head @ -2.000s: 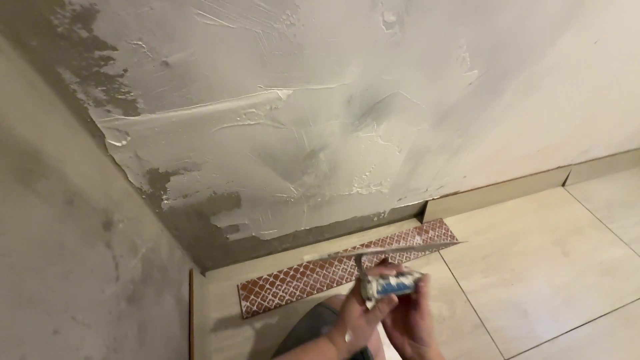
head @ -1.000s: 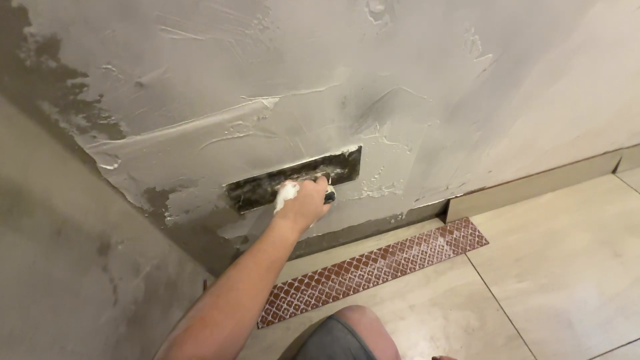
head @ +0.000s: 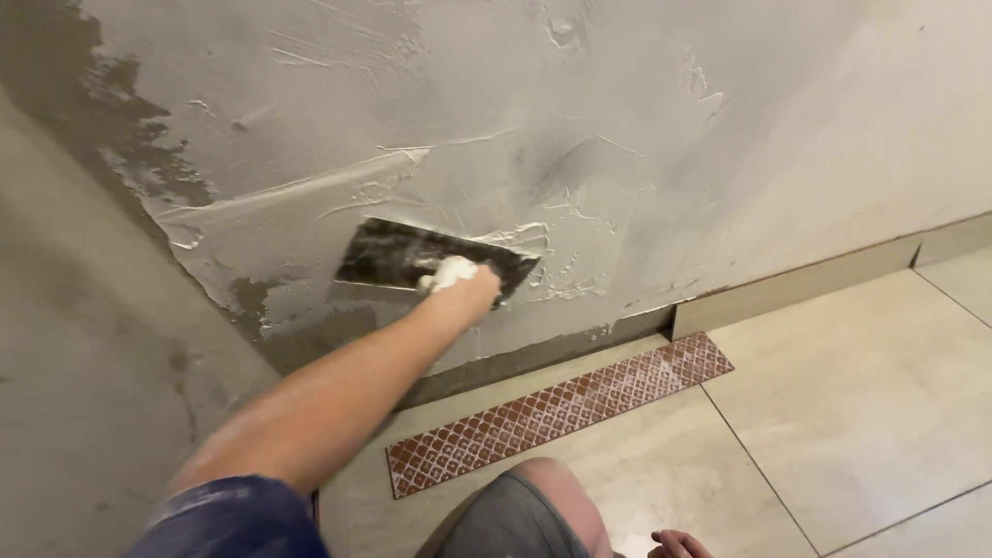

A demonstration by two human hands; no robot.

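My left hand (head: pixel 470 291), smeared with white compound, grips the handle of a flat steel finishing trowel (head: pixel 387 252). Its dark rectangular blade lies against the lower part of the plastered wall (head: pixel 496 178), tilted down to the right. Wet white ridges of skim coat show around the blade's right end. Only some fingers of my right hand (head: pixel 676 545) show at the bottom edge, over the floor; whether they hold anything is hidden.
A long reddish-brown tile strip with a white lattice pattern (head: pixel 558 411) lies on the beige floor tiles (head: pixel 852 403) along the wall base. Beige skirting tiles (head: pixel 798 287) line the wall to the right. A grey wall (head: pixel 101 349) meets the corner on the left. My bent knee (head: pixel 562 496) is below.
Both hands were together near the trowel above the floor; then my left hand had it against the wall. Since then the blade has tilted the other way, its right end now lower.
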